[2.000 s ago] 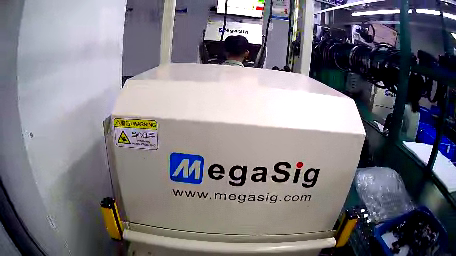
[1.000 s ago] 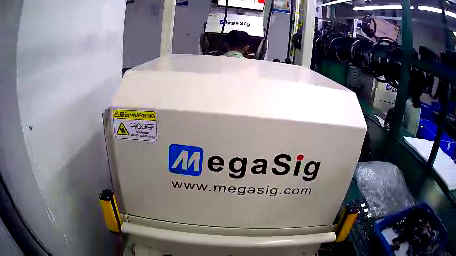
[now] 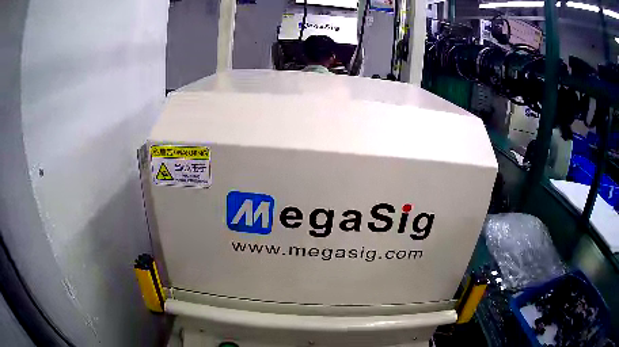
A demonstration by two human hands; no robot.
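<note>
The cream shield box lid (image 3: 326, 162) is closed in front of me. Its front shows blue-and-black "MegaSig" lettering and a yellow-and-white warning label (image 3: 181, 166) at the upper left. The inside of the chamber is hidden. A green start button (image 3: 228, 344) is just visible at the bottom edge, cut off by the picture. Neither my left hand nor my right hand is in view.
Yellow-and-black upright bars stand at the left (image 3: 149, 284) and right (image 3: 472, 298) front corners. At right are a blue tray (image 3: 519, 313) of small black and white pieces and clear bubble wrap or bags (image 3: 521, 249). A person (image 3: 317, 54) sits beyond the lid.
The view has tipped slightly downward, so the lid sits higher in the picture and part of the green button shows at the bottom. The lid has stayed closed.
</note>
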